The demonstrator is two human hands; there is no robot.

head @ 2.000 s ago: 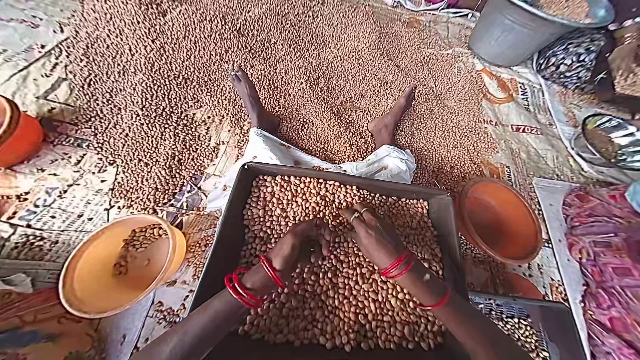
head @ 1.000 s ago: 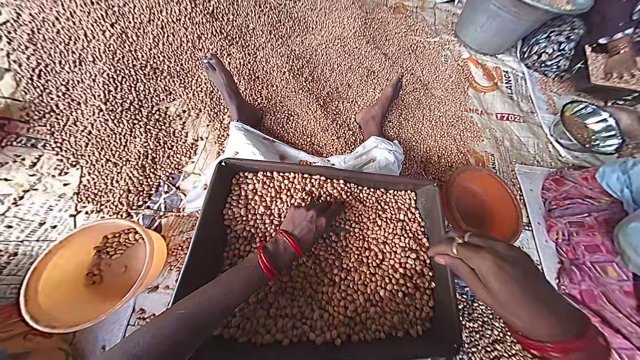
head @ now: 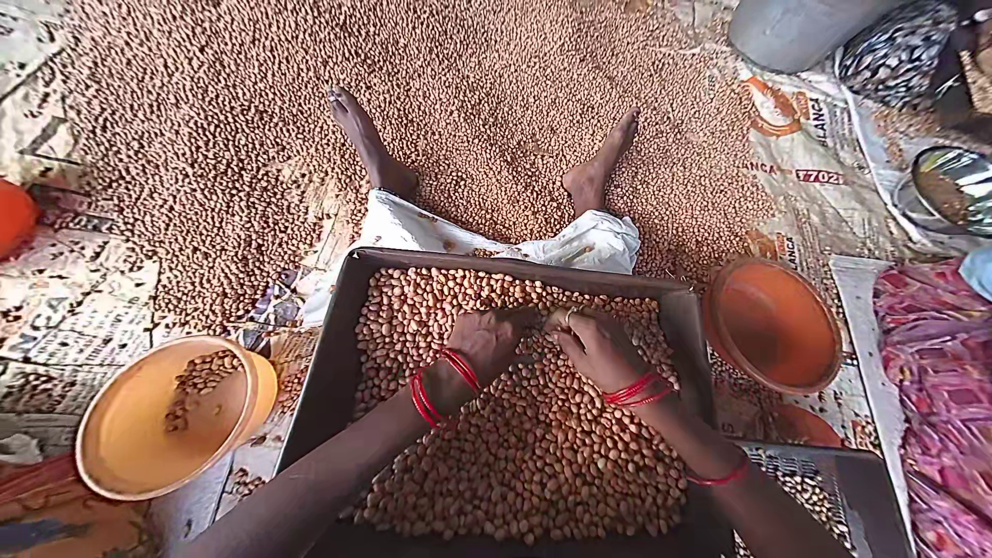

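Note:
A dark rectangular tray (head: 701, 364) filled with brown nuts or seeds (head: 535, 457) lies in front of me. Over its far half, my left hand (head: 492, 337) rests on the nuts, fingers pointing right; red bangles circle the wrist. Close beside it is my right hand (head: 593, 345), with a ring on one finger and its fingers bent toward the left one. The fingertips of both hands nearly meet, and they are dark and blurred, so whether they pinch any nuts is unclear. White cloth (head: 581, 244) borders the tray's far edge.
A yellow-orange bowl (head: 167, 418) with some nuts stands at left, an orange bowl (head: 773, 325) at right. A perforated tray (head: 860, 480) sits lower right. Beyond my feet (head: 593, 167) spreads a wide layer of nuts (head: 480, 101) on printed sacking. A grey bucket (head: 798, 31) is upper right.
My right hand has moved from the tray's right rim, where it was one second ago, back over the nuts beside my left hand.

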